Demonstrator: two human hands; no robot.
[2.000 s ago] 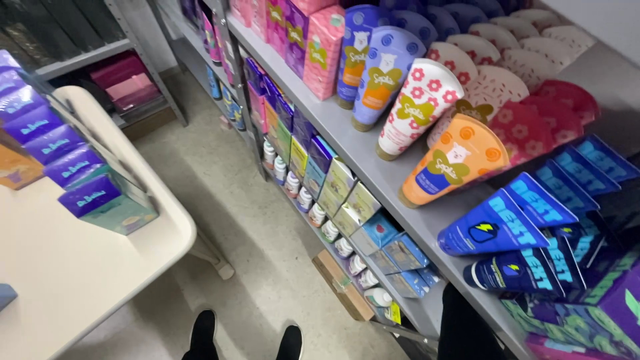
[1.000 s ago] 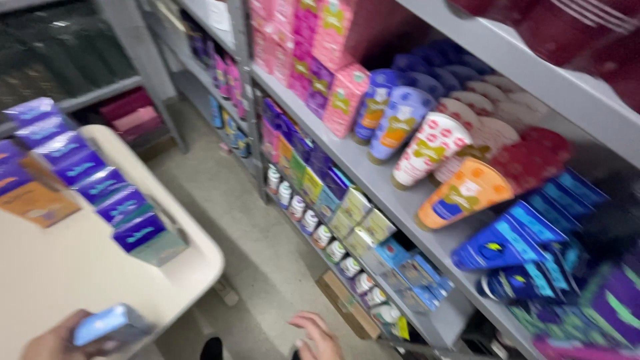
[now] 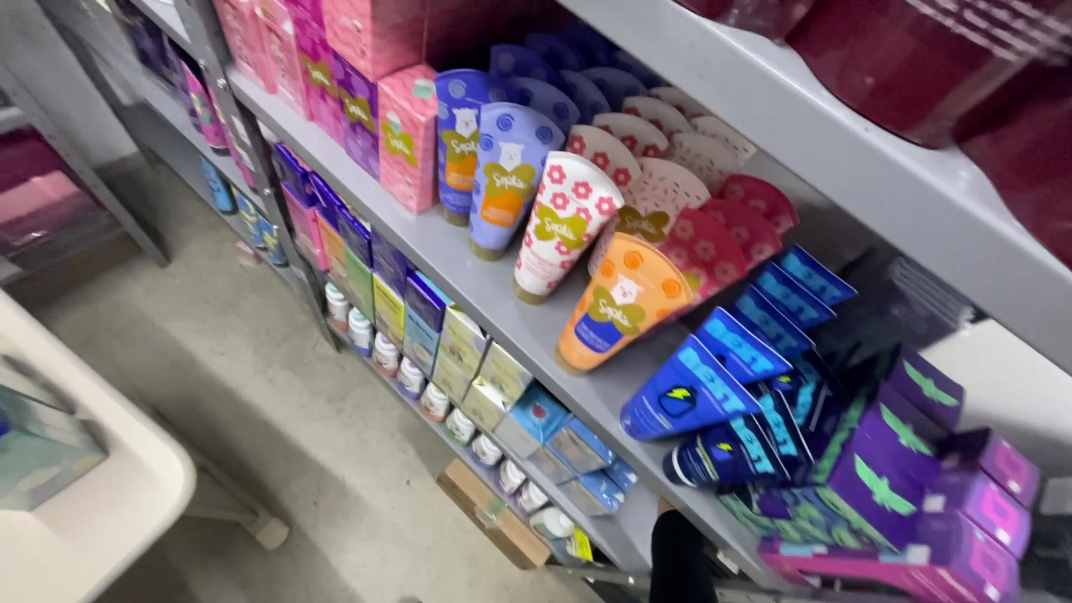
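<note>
At the lower right, a black sleeve [image 3: 682,557] reaches up to the shelf edge. A sliver of my right hand [image 3: 666,506] shows at its end; the rest is hidden under the shelf, so what it holds or touches cannot be told. My left hand is out of view. Above and beside the sleeve, the shelf holds dark blue tubes [image 3: 724,448], brighter blue tubes [image 3: 682,398], an orange tube [image 3: 624,306], a white flowered tube [image 3: 561,226] and lilac tubes [image 3: 511,180]. Purple boxes [image 3: 888,469] stand to the right.
A cream table [image 3: 126,444] with a teal box [image 3: 42,448] is at the left. The lower shelf holds thin cartons [image 3: 461,352] and small white bottles [image 3: 435,402]. A cardboard box [image 3: 494,511] lies below. An upper metal shelf [image 3: 837,142] crosses the top right.
A second ago both hands showed at the bottom, the left on a small blue box over the table. Now the left is out of view and the right reaches under the shelf edge. The view has swung right.
</note>
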